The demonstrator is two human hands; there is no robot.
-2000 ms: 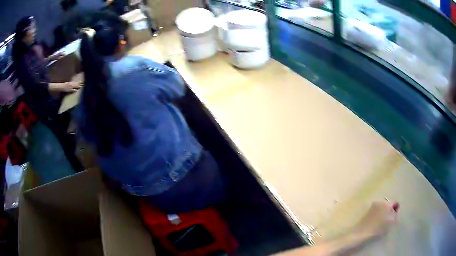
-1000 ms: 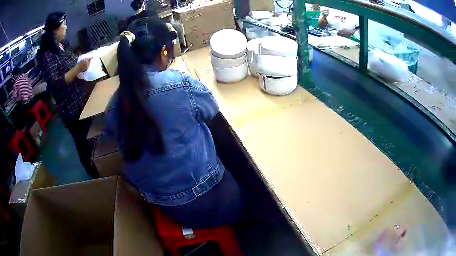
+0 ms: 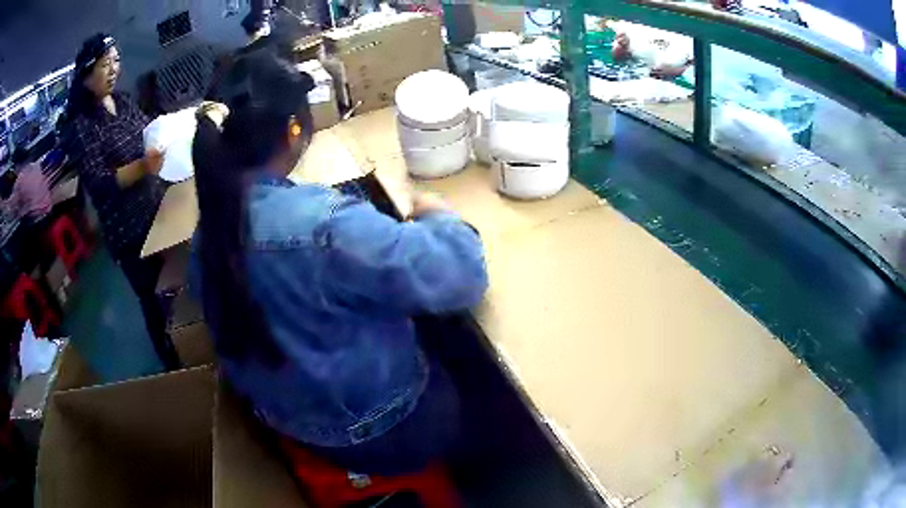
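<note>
Several white round housings stand in stacks at the far end of the bench, one stack on the left [image 3: 433,124] and another on the right [image 3: 530,139]. The lower right one has a dark slot low on its side. They stand on a tan cardboard sheet [image 3: 616,327]. Neither of my hands shows clearly. A pale pinkish blur lies over the cardboard at the bottom right, and I cannot tell what it is.
A person in a denim jacket [image 3: 328,308] sits left of the bench, an arm over its edge. Another person [image 3: 114,169] stands behind, holding something white. An open carton [image 3: 129,437] is at lower left. A red stool [image 3: 377,484] and dark green conveyor [image 3: 735,258] flank the bench.
The bare forearm and hand seen at lower right two seconds ago are gone. The seated person's arm has moved onto the bench edge, beside a cardboard piece. The view has shifted.
</note>
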